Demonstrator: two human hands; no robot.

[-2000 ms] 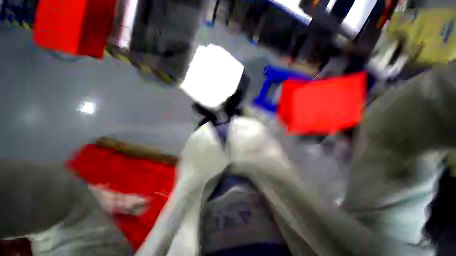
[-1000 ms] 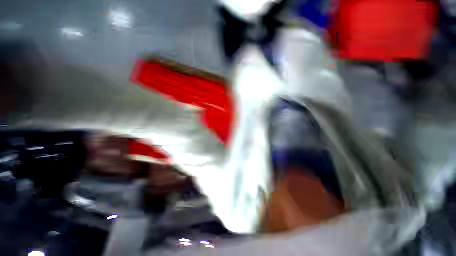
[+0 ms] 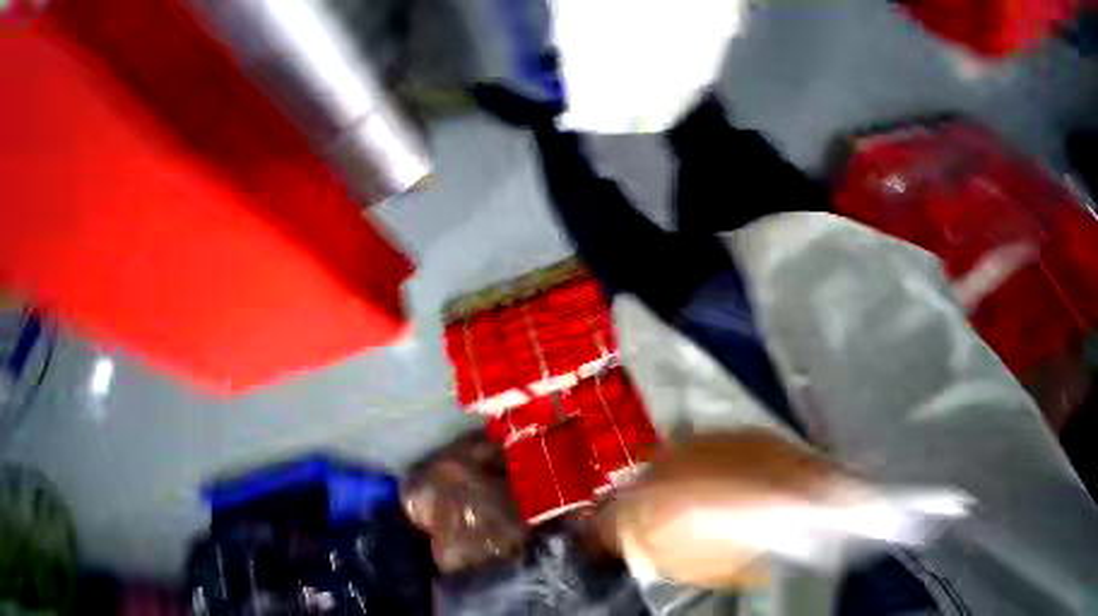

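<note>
The view is badly blurred. A skin-toned shape [image 3: 722, 505] at the bottom, right of centre, may be a hand, with a bright white streak across it. I cannot tell whose hand or which hand it is, or whether it holds anything. Red bundles [image 3: 560, 451] with pale cross lines lie low in the middle. A large, smooth red block [image 3: 181, 217] fills the upper left. I cannot make out either of my hands for certain.
A blown-out white shape [image 3: 647, 54] with black parts below it is at top centre. A pale grey-beige garment [image 3: 897, 313] is at right. Shiny red wrapped goods [image 3: 999, 223] lie at the right edge. Blue-rimmed dark goods [image 3: 307, 487] are at lower left, above grey floor.
The view has swung round. The large red block has entered at upper left and the red bundles now show at lower centre. The skin-toned shape stays low, right of centre.
</note>
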